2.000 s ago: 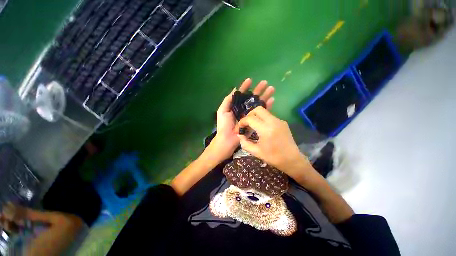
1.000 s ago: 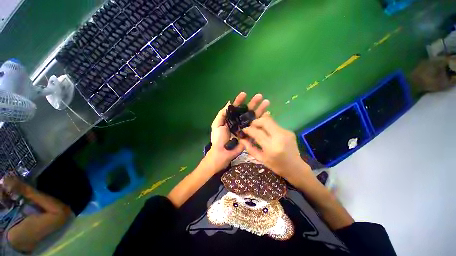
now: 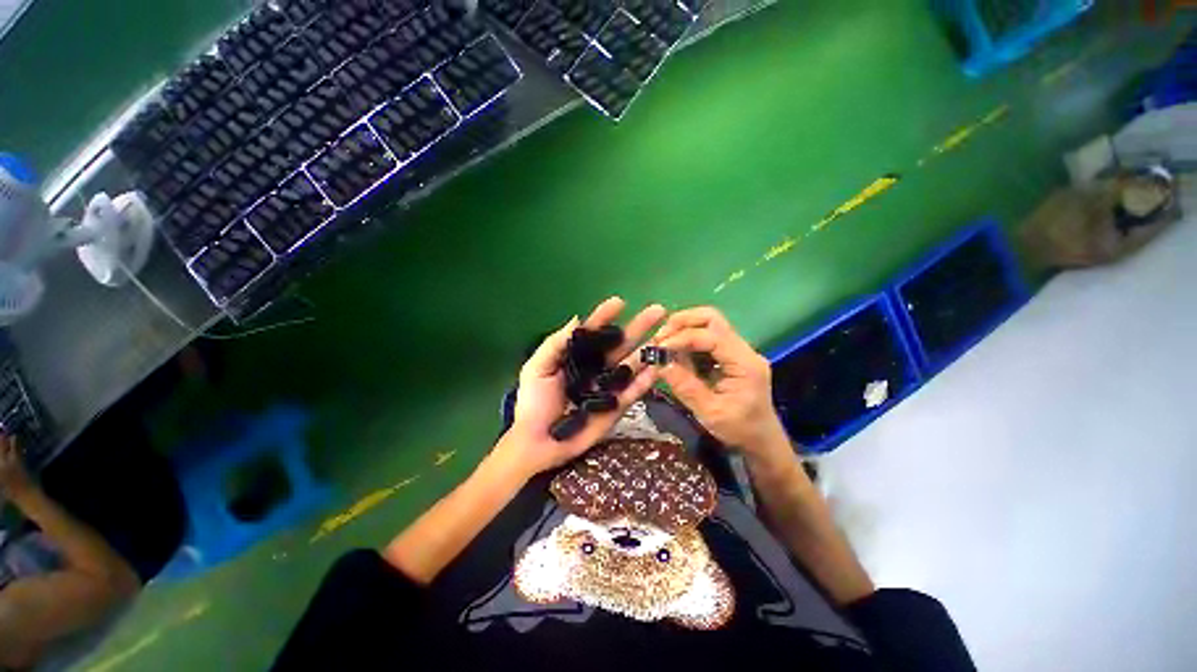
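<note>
My left hand (image 3: 545, 404) is palm up in front of my chest, fingers spread, with several small black parts (image 3: 591, 373) lying in the palm. My right hand (image 3: 722, 381) is beside it on the right. Its thumb and fingertips pinch one small dark part (image 3: 655, 355) with a shiny face, just off the left fingers. Details of the parts are too small to tell.
Compartment trays filled with black parts (image 3: 352, 168) lie on the bench at upper left, near a small fan (image 3: 116, 238). A blue stool (image 3: 250, 483) and a person's arm (image 3: 59, 591) are at lower left. Blue bins (image 3: 840, 374) and a carton (image 3: 1103, 221) stand along the right wall.
The right hand has moved from over the left palm to its right side, and a pinched part now shows. The parts lie more spread in the left palm. The view has shifted.
</note>
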